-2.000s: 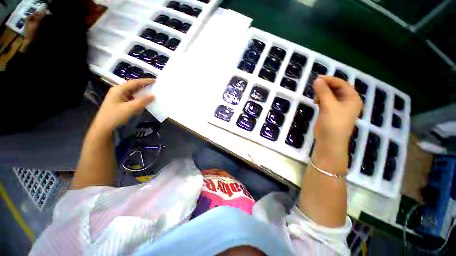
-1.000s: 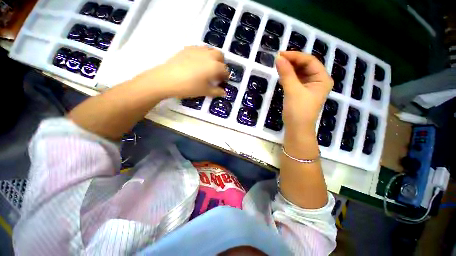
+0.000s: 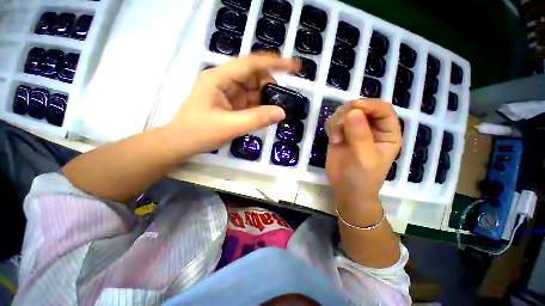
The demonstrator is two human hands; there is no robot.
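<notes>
The white compartment tray [image 3: 382,186] holds rows of glossy black units, several in sight. My left hand [image 3: 218,104] reaches over it from the left, with a black unit [image 3: 286,101] between thumb and fingers. This unit is tilted, looks larger than the others and seems raised above its pocket. My left fingertips are blurred. My right hand [image 3: 364,134] is just right of the unit, over the tray, with thumb and fingers pinched together. I cannot make out whether a thin film is between them. My hands cover several pockets.
White blank sheets [image 3: 128,66] lie left of the tray. A neighbouring tray [image 3: 76,101] with black units is at the far left. A blue socket box [image 3: 502,179] with a white plug and cable stands at the right bench end. Green surface [image 3: 412,18] lies behind the tray.
My left hand has left the white sheet, crossed right over the tray and taken hold of a black unit. My right hand stays pinched and is now lower. The view has shifted.
</notes>
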